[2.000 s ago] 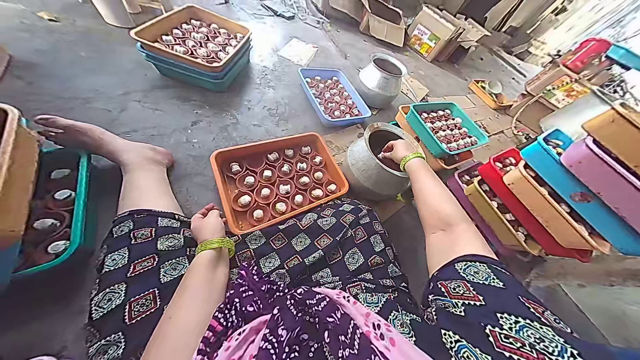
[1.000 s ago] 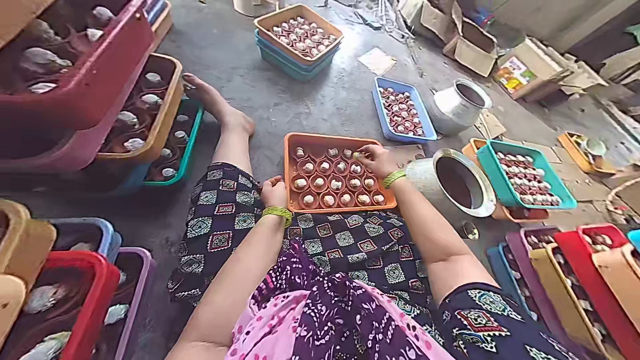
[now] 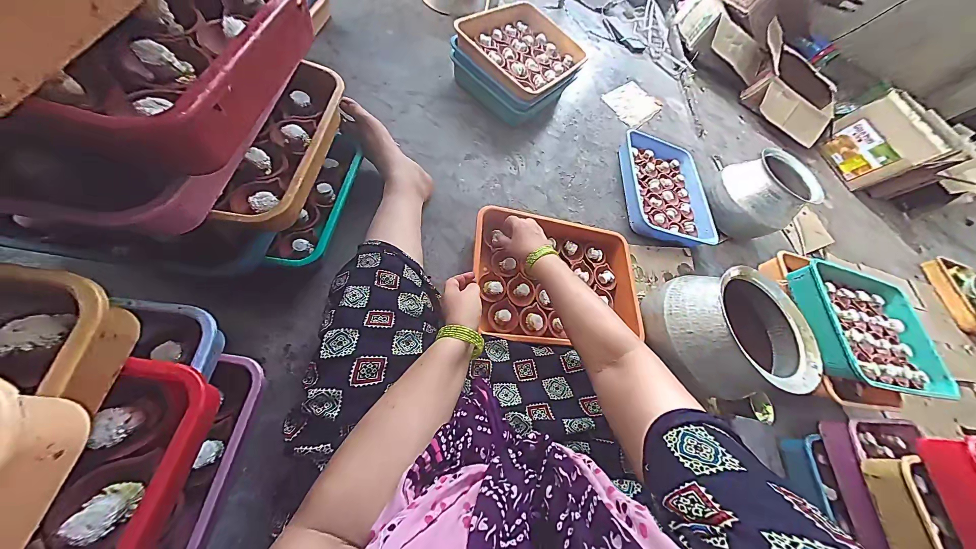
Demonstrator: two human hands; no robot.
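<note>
An orange plastic tray (image 3: 635, 305) lies between my legs, filled with rows of small reddish-brown clay cups (image 3: 521, 291), each with a whitish lump in it. Over the tray's far left corner is my right hand (image 3: 521, 238), fingertips down at a cup; whether they pinch anything is hidden. Beside the tray's left wall rests my left hand (image 3: 461, 301), fingers curled; its contents cannot be made out. A wide-mouthed metal pot (image 3: 690, 332) lies tilted just right of the tray, its opening facing right and its inside dark.
Stacked trays of similar cups, including a red tray (image 3: 221, 107), crowd the left side. Ahead stand an orange-topped tray stack (image 3: 465, 38), a blue tray (image 3: 633, 183) and a second metal pot (image 3: 740, 198). At right are a teal tray (image 3: 816, 305) and cardboard boxes (image 3: 801, 99).
My right hand went from the metal pot's mouth to the orange tray's right side, then across to its far left corner. My left hand stays near the tray's left side. The view has turned left.
</note>
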